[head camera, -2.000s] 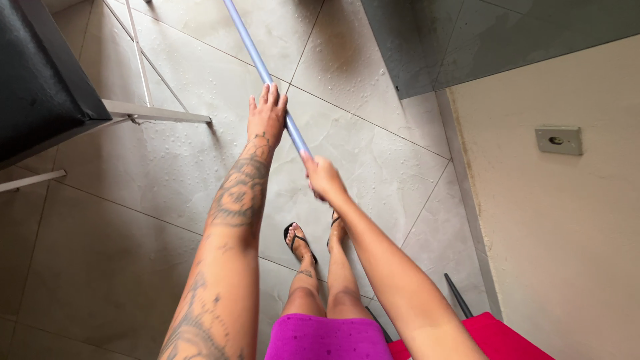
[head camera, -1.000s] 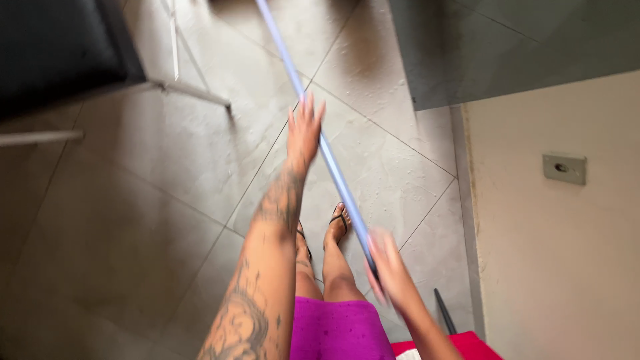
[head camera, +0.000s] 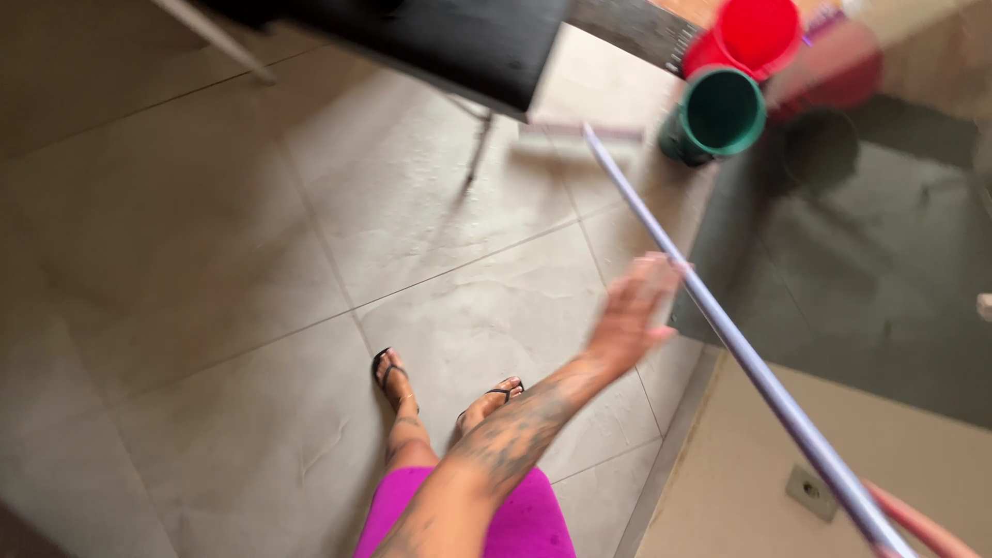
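Observation:
A long bluish-lilac pole (head camera: 744, 349) runs slantwise from the lower right edge up to a blurred, pinkish floor squeegee head (head camera: 581, 132) near the floor. My left hand (head camera: 632, 310), blurred, is against the upper part of the pole with its fingers extended; whether it grips the pole is unclear. Only a little of my right hand (head camera: 907, 515) shows at the lower right, beside the pole's near end, and its grip is mostly out of frame. Wet spots lie on the tiled floor (head camera: 434, 170).
A black-seated chair (head camera: 449, 46) with thin metal legs stands at the top. A green bucket (head camera: 721, 112) and a red bucket (head camera: 752, 39) are at the upper right. Beside them, a dark glossy panel (head camera: 837, 256) meets a beige wall with a socket (head camera: 811, 490).
The view has swung, bringing the buckets and squeegee head into sight. Both hands and the pole have moved to the right relative to my legs.

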